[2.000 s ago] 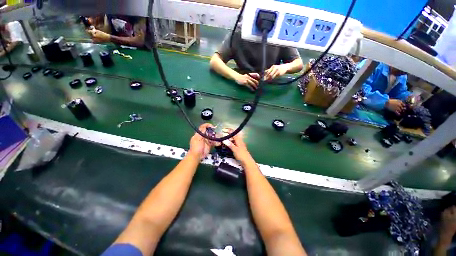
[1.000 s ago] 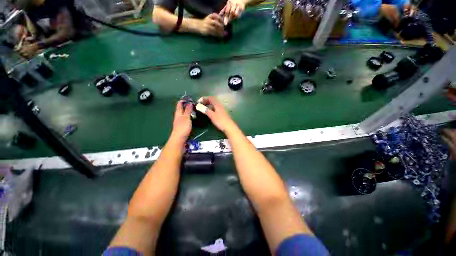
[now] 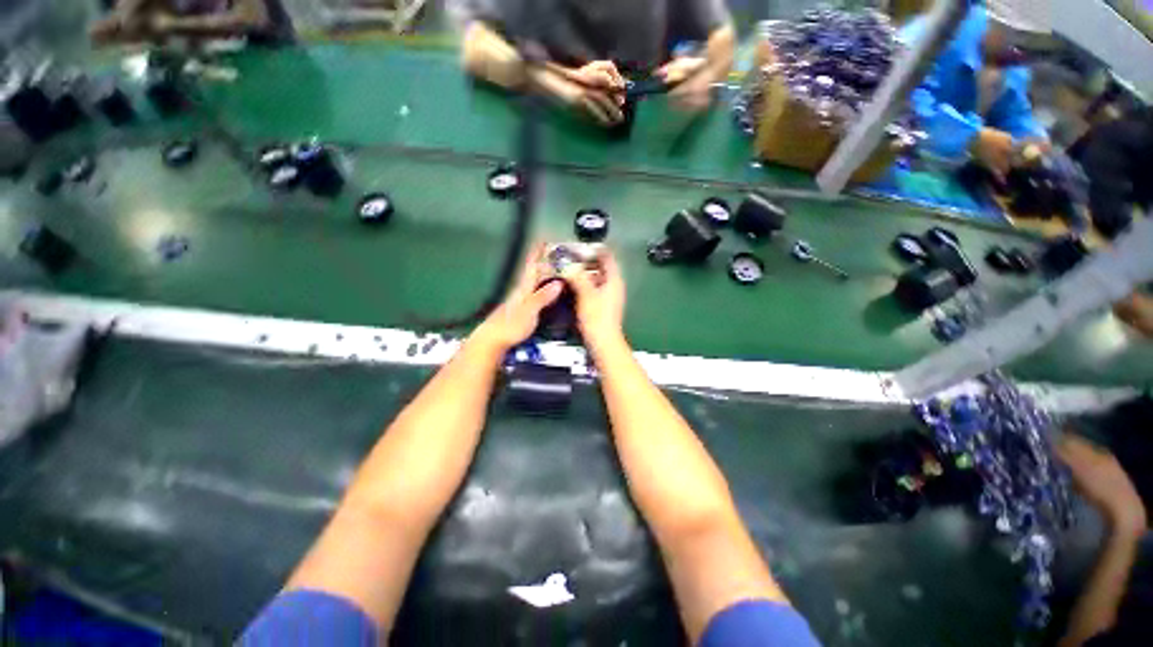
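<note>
My left hand and my right hand meet over the green belt, just beyond the white rail. Between them they hold a part-built unit, a dark housing with a pale, silvery part at its far end. The fingers cover much of it, and blur hides the detail. A black cylindrical housing lies on its side on the dark bench below my hands. A small blue-silver circuit board is at the rail beside that housing.
Black end caps and housings lie on the belt. A black cable hangs left of my hands. A wired parts pile is at right, near another person's arm. A white scrap lies on the bench. People work opposite.
My hands have come closer together around the unit. The view has shifted, and the hanging cable now shows just left of my hands.
</note>
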